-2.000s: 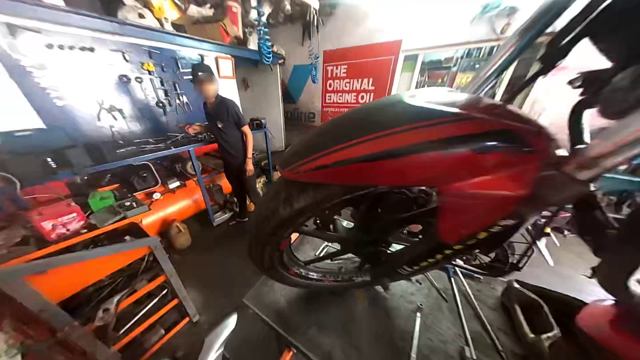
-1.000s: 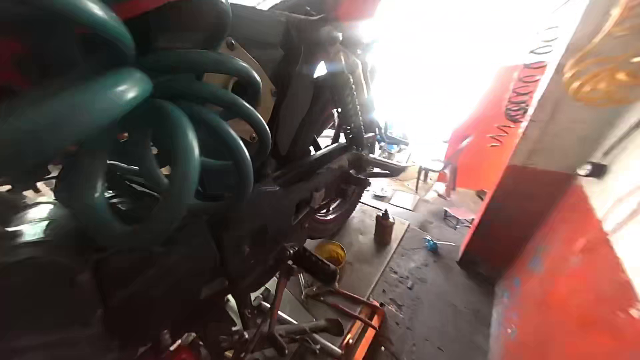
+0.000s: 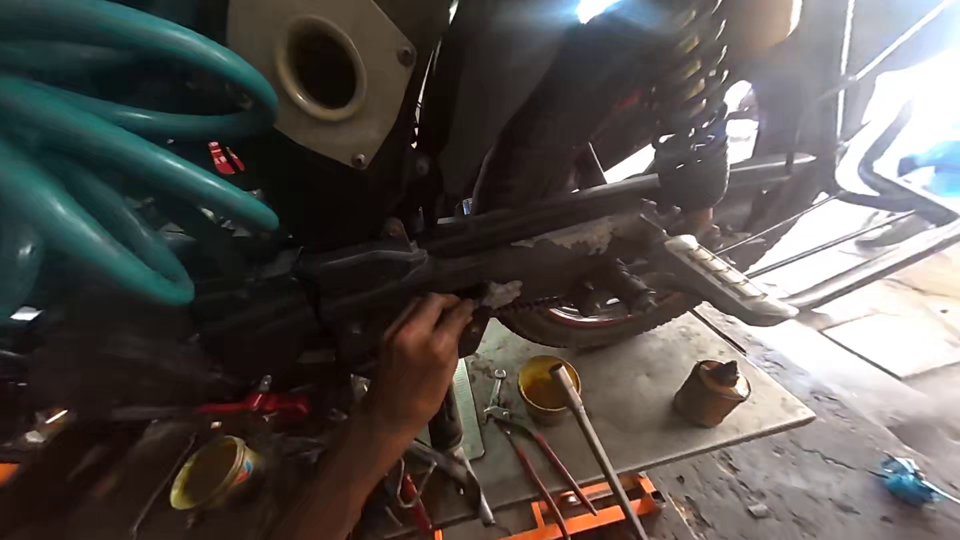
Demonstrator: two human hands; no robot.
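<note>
My left hand (image 3: 420,356) reaches up from the bottom middle. Its fingers are bent and close together against the dark lower side of a motorcycle, by the front end of the chain cover (image 3: 480,274). Whether they hold anything is hidden. Just right of the fingertips, a drive chain (image 3: 529,304) shows under the cover. The rear wheel (image 3: 600,326), a coil-spring shock absorber (image 3: 690,142) and a metal footrest (image 3: 731,281) are farther right. My right hand is not in view.
A coiled teal hose (image 3: 135,142) hangs at the upper left. On the grey platform (image 3: 637,420) are a yellow tub (image 3: 547,390), a wrench (image 3: 496,390), a brown container (image 3: 711,394) and red-handled pliers (image 3: 551,461). A metal bar (image 3: 592,442) slants above an orange frame (image 3: 600,514).
The view has swung from the motorcycle's front wheel to its lower rear side and moved closer. My left hand now shows at the motorcycle; it was not visible in the earlier frames.
</note>
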